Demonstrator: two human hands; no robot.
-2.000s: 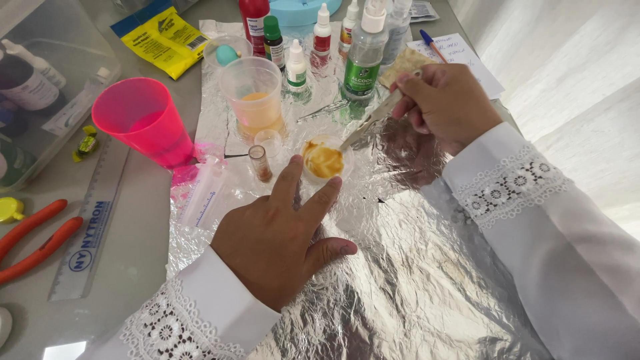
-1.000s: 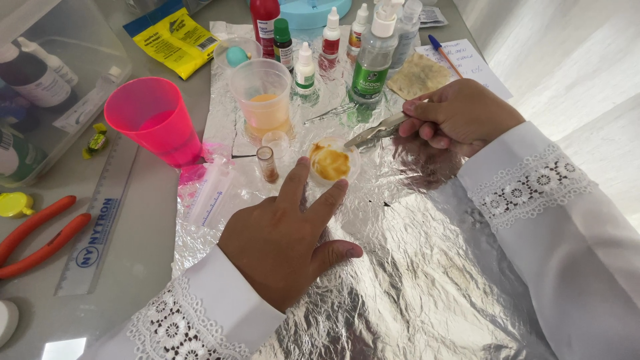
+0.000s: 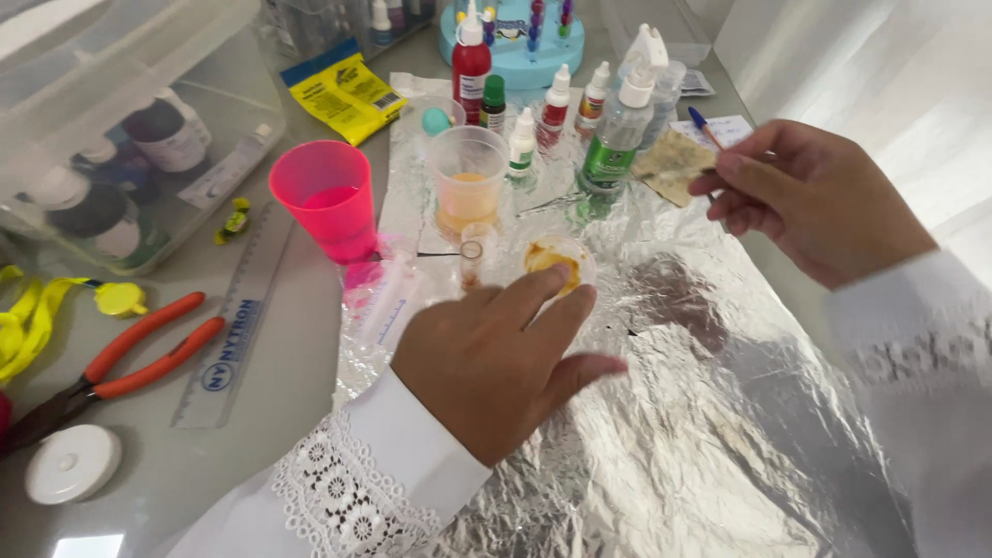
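Note:
My left hand (image 3: 496, 356) rests palm down over the foil, its fingertips on a small clear dish (image 3: 585, 267) with a brown-yellow smear. Blurred, my right hand (image 3: 814, 198) is raised at the right, fingers closed around a thin tool (image 3: 709, 172), mostly hidden; its kind cannot be told. A small glass vial (image 3: 470, 266) with brownish residue stands just above my left hand. Behind it is a clear plastic cup (image 3: 467, 186) with orange liquid. To the left stands a pink cup (image 3: 324, 203) holding liquid. Crumpled aluminium foil (image 3: 697, 434) lies under the dish.
Several dropper bottles (image 3: 555, 101) and a green-labelled alcohol spray bottle (image 3: 612, 147) stand behind. A stained beige piece (image 3: 673, 164) and a pen (image 3: 705, 126) lie at the right. Orange-handled pliers (image 3: 147, 349), a ruler (image 3: 232, 325), a white lid (image 3: 74, 463) and a clear storage box (image 3: 225, 147) are left.
My right hand has moved away from the dish to the right, with the tool that earlier pointed at the dish. My left hand stays at the dish, a fingertip now over the smear.

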